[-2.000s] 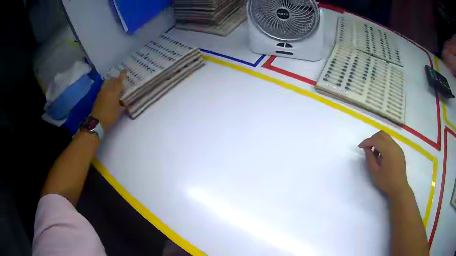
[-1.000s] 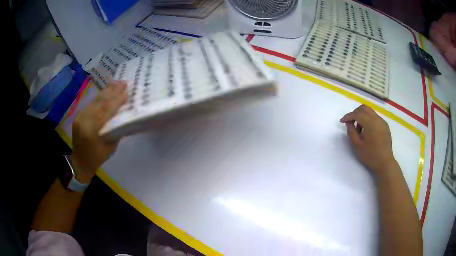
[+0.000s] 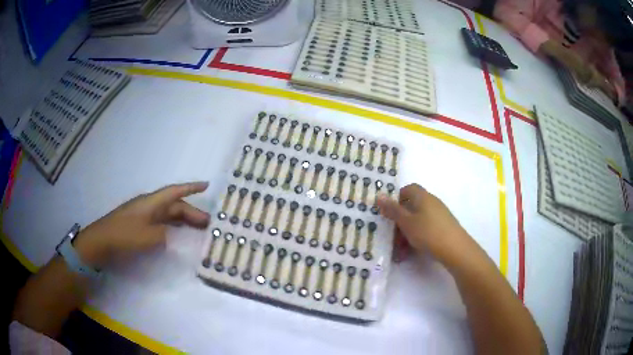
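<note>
A white slotted packing tray (image 3: 295,225) lies face up in front of me, slightly turned. Its dumbbell-shaped slots stand in several rows, with dark round components at their ends; some ends look pale or shiny. My left hand (image 3: 142,218) is just left of the tray, fingers apart, holding nothing and not touching it. My right hand (image 3: 427,225) grips the tray's right edge, with the thumb at the top face and the other fingers partly hidden beside or under the edge.
A low tray pile (image 3: 73,114) lies at the left. Behind are a white fan (image 3: 239,24), more slotted trays (image 3: 364,66) and a dark calculator-like device (image 3: 488,48). At the right are overlapping trays (image 3: 579,163), a thick pile (image 3: 590,291) and another person's arm (image 3: 579,59).
My left hand has brought the tray over from the left pile and let it go in front of me. My right hand has taken its right edge. The view has turned right.
</note>
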